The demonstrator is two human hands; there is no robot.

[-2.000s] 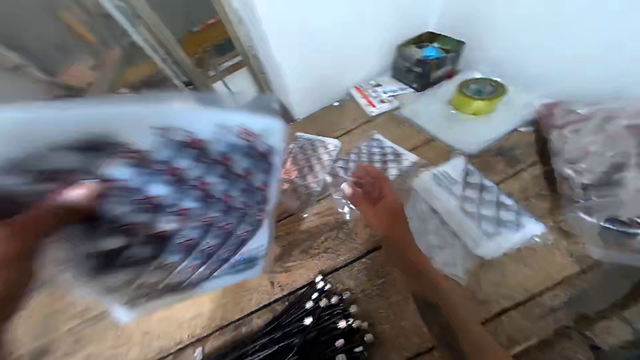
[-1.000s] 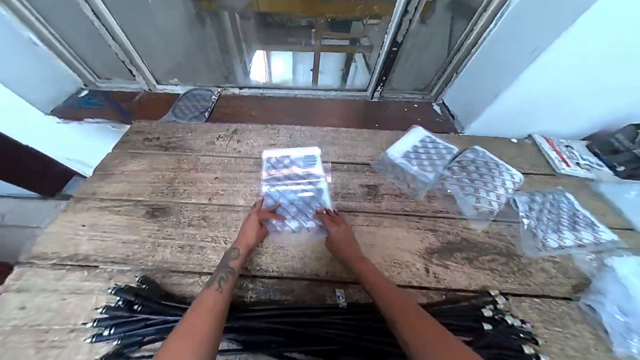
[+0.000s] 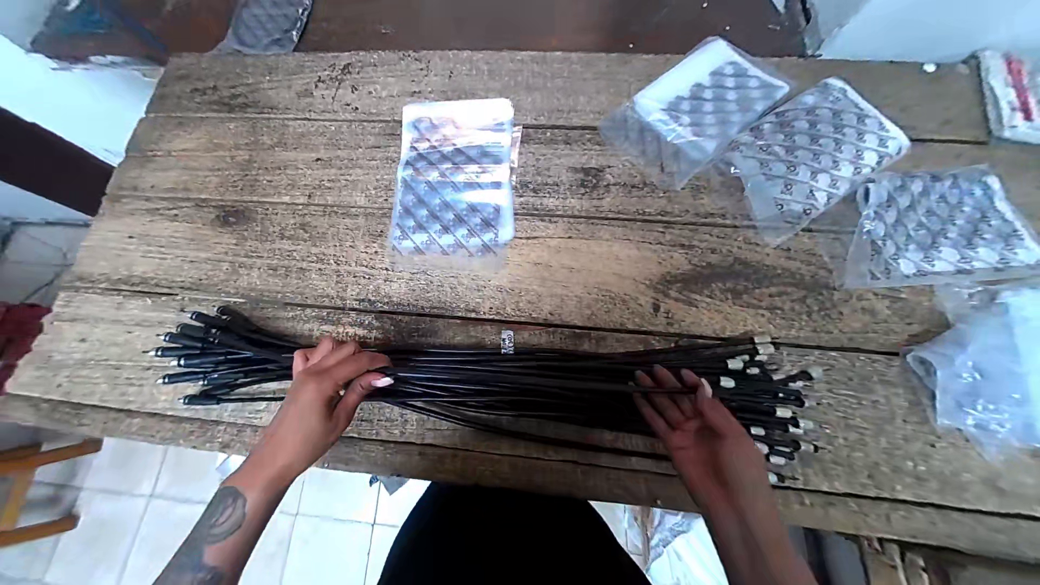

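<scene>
A bundle of black cables (image 3: 520, 382) with metal-tipped ends lies lengthwise along the near edge of the wooden table. My left hand (image 3: 335, 386) is closed around the bundle near its left end, thumb over the top cables. At the right part, my right hand (image 3: 691, 414) rests palm up with its fingers apart against the cables; one cable passes by its fingertips, and whether it is gripped is not plain. A small printed tag (image 3: 508, 341) shows at the bundle's middle. Beyond the bundle, a stack of clear printed plastic bags (image 3: 455, 183) lies flat.
Three more groups of printed plastic bags, the left (image 3: 703, 106), middle (image 3: 821, 154) and right (image 3: 946, 223), lie on the table's right side. Crumpled clear plastic (image 3: 975, 374) sits at the right edge. A patterned piece (image 3: 268, 24) lies beyond the far left corner. A wooden stool (image 3: 49, 467) stands lower left.
Both hands have left the stack of plastic bags and moved nearer to me, onto the black cables. Two seconds ago a bag pack was in my left hand. The view has tilted down.
</scene>
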